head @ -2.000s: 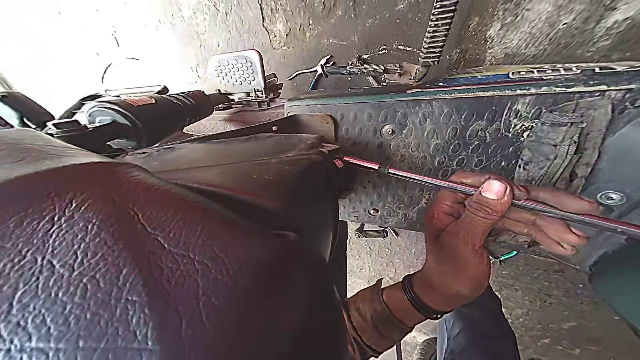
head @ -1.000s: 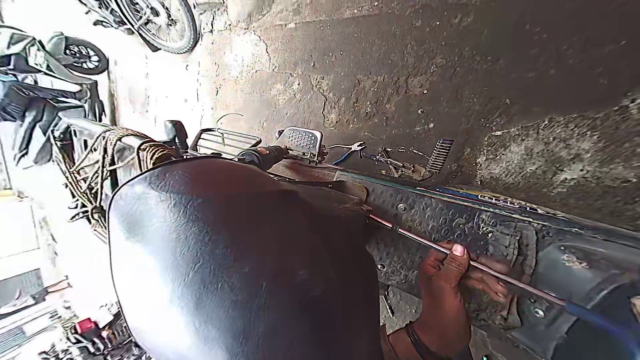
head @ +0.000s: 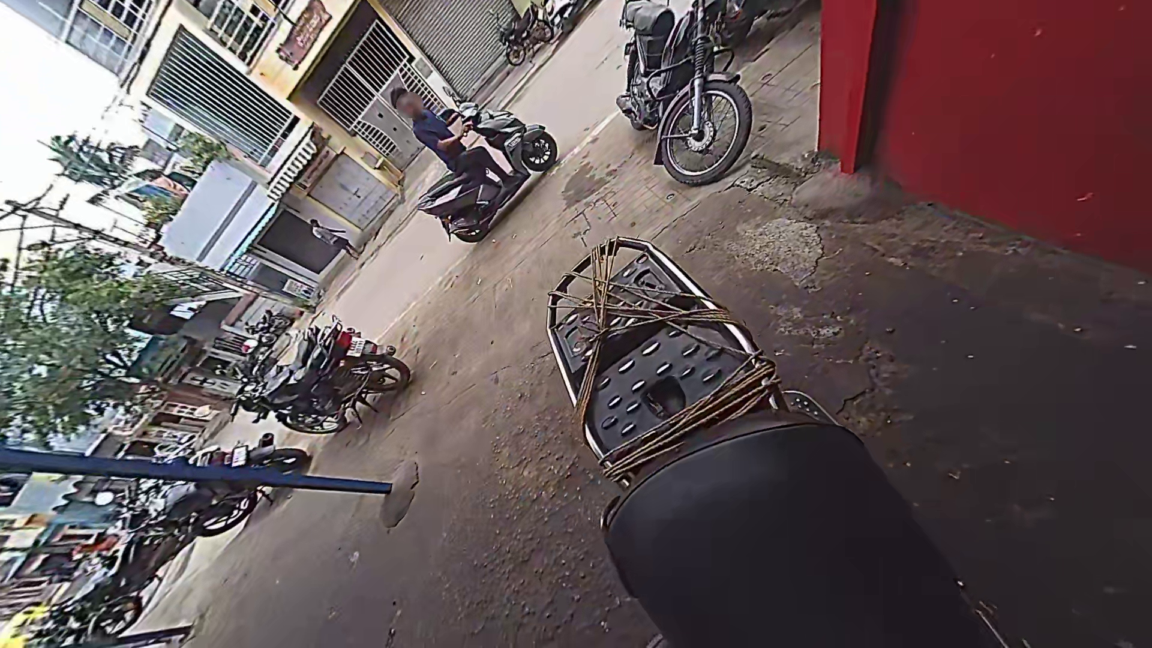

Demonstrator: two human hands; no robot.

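Observation:
Neither my left hand nor my right hand shows in the head view now. A black vehicle seat (head: 774,540) fills the lower right. Behind it sits a rear carrier with a metal tube frame and a dimpled black plate (head: 630,387). Brown rope (head: 702,414) is wound around the carrier and criss-crosses over it. Part of a footrest (head: 805,405) shows beside the seat. The long rod and the floorboard are out of view.
A red wall (head: 1017,126) stands at the upper right, a parked motorcycle (head: 702,117) near it. A person on a scooter (head: 481,171) is on the street. More motorcycles (head: 333,378) stand at left. A blue pole (head: 198,470) juts in from the left edge.
The view has swung far, from the floorboard to the street behind the seat. The hand and the rod near it, seen in both earlier frames, have left the view.

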